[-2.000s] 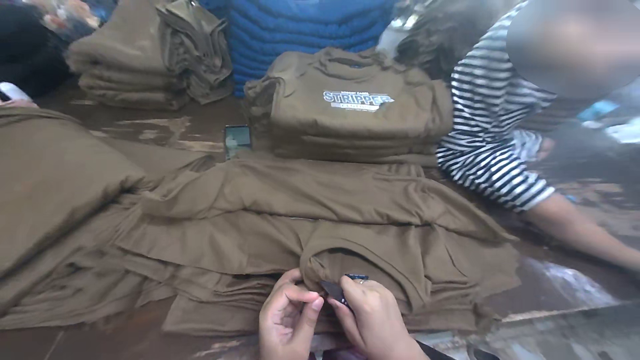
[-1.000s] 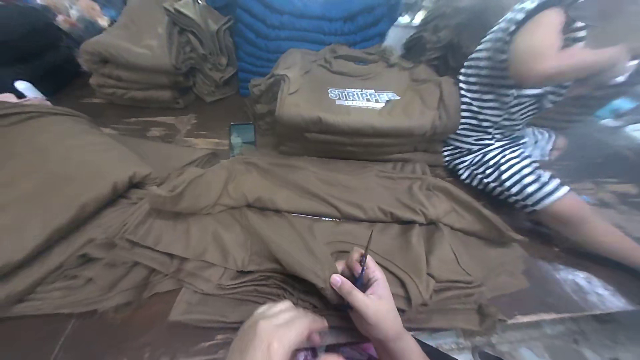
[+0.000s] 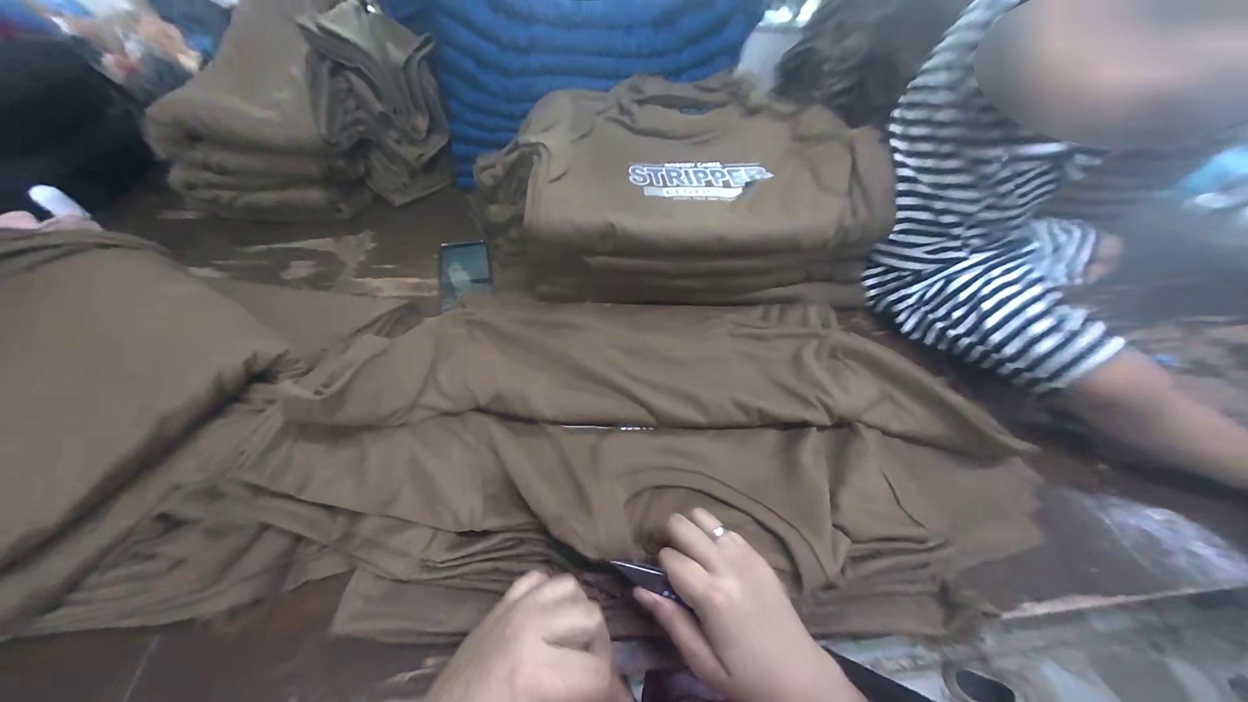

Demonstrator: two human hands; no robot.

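My right hand, with a ring on one finger, holds a small dark pointed tool at the neckline of a brown T-shirt. The tool's kind cannot be told, as the fingers cover part of it. Just left of it is my left hand, its fingers curled; whether it pinches the fabric is hidden. The shirt lies on a spread layer of brown shirts, its round collar toward me.
A stack of folded brown shirts with a print stands behind, a phone beside it. Further brown shirts and blue folded cloth are at the back. Brown fabric lies left. A person in striped clothes sits right.
The tool in my right hand pointed upward a second ago and now lies low, pointing left at the collar. My left hand has moved right, closer to it. The person at right has leaned forward.
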